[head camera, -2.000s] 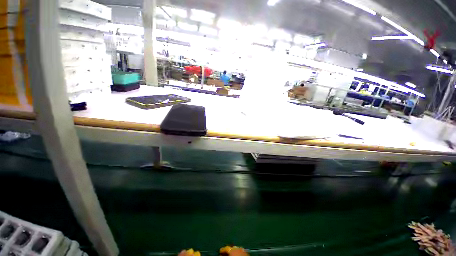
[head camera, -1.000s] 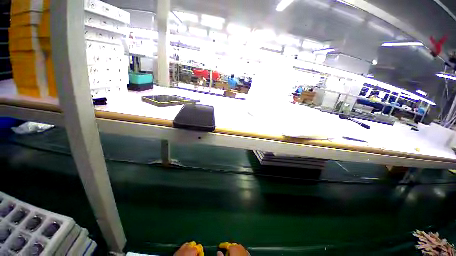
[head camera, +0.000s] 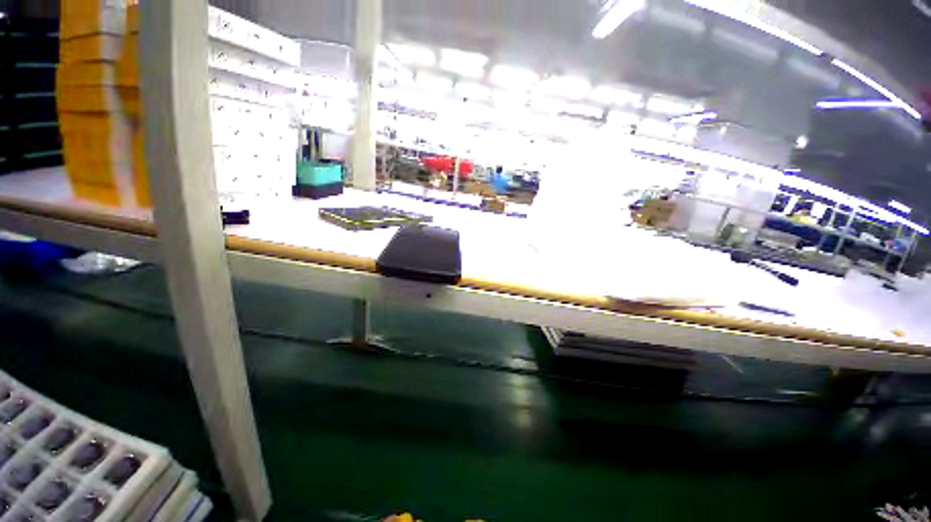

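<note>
My left hand [head camera: 400,518] shows only as yellow-covered fingertips at the bottom edge. My right hand [head camera: 474,520] is an even smaller sliver beside it, cut off by the edge. Whether either hand holds anything is hidden. The green belt [head camera: 429,438] lies in front of me. A stack of white compartment trays [head camera: 133,487] stands at the lower left, with round dark products [head camera: 90,455] in the top tray's pockets. Neither hand touches the trays in view.
A grey post [head camera: 202,275] rises near the trays. The raised white shelf [head camera: 510,316] carries a dark flat case [head camera: 421,253], yellow-orange boxes [head camera: 94,112], stacked white boxes [head camera: 253,122] and a teal bin [head camera: 321,175]. Pinkish-white strips [head camera: 902,513] lie at the lower right.
The view has turned, so the shelf items sit further right and more of the tray stack shows. My hands have dropped almost out of the bottom edge.
</note>
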